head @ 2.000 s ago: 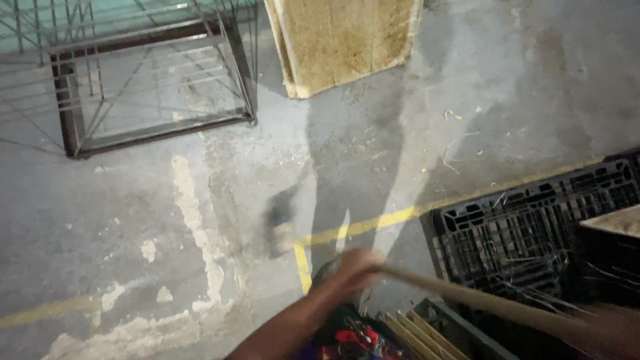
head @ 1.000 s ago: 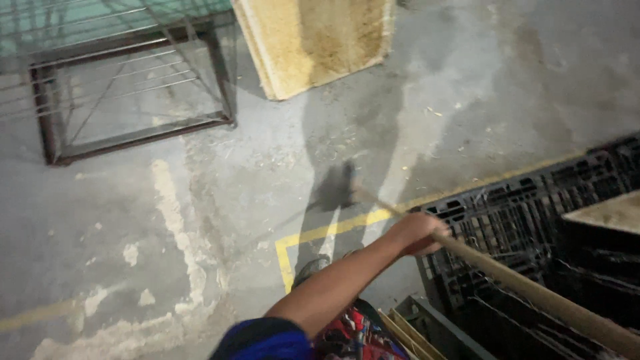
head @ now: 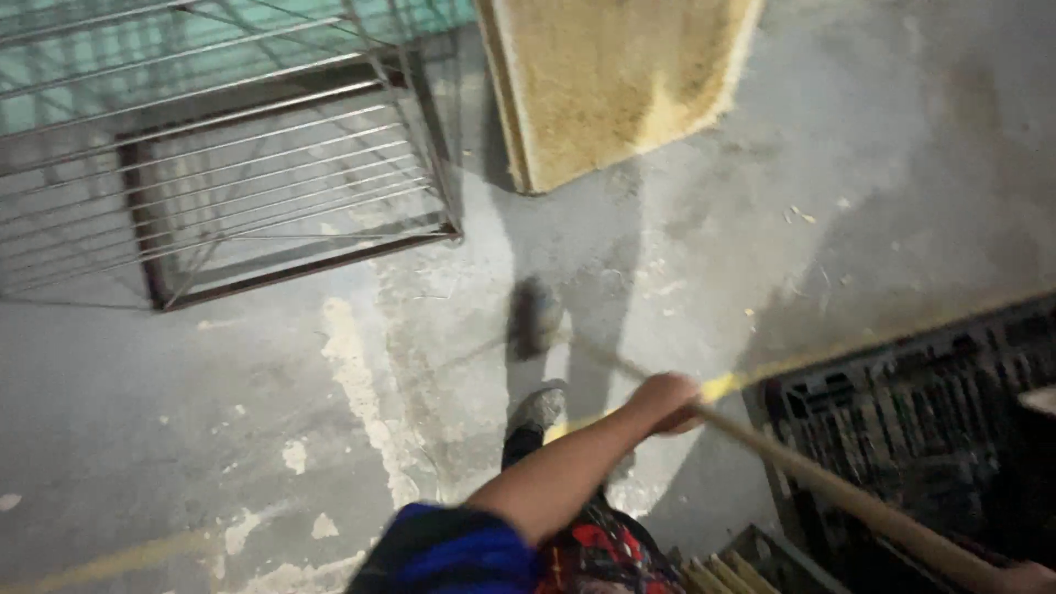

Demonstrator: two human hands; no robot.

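Note:
My left hand is closed around the middle of a long wooden pole, which slants from the lower right down to the floor. At its far end is a dark, blurred head, apparently a broom's, over the grey floor in front of my shoe. At the lower right edge only a part of my right hand shows, at the near end of the pole; its fingers are mostly cut off.
A metal frame with wire rods stands at the upper left. Stacked worn boards are at the top. A black plastic pallet lies on the right beside a yellow floor line. Small scraps dot the floor.
The dark head has swept across the floor, from left of the yellow line's corner to in front of my shoe. My left hand has moved to the right since the first frame, still on the pole.

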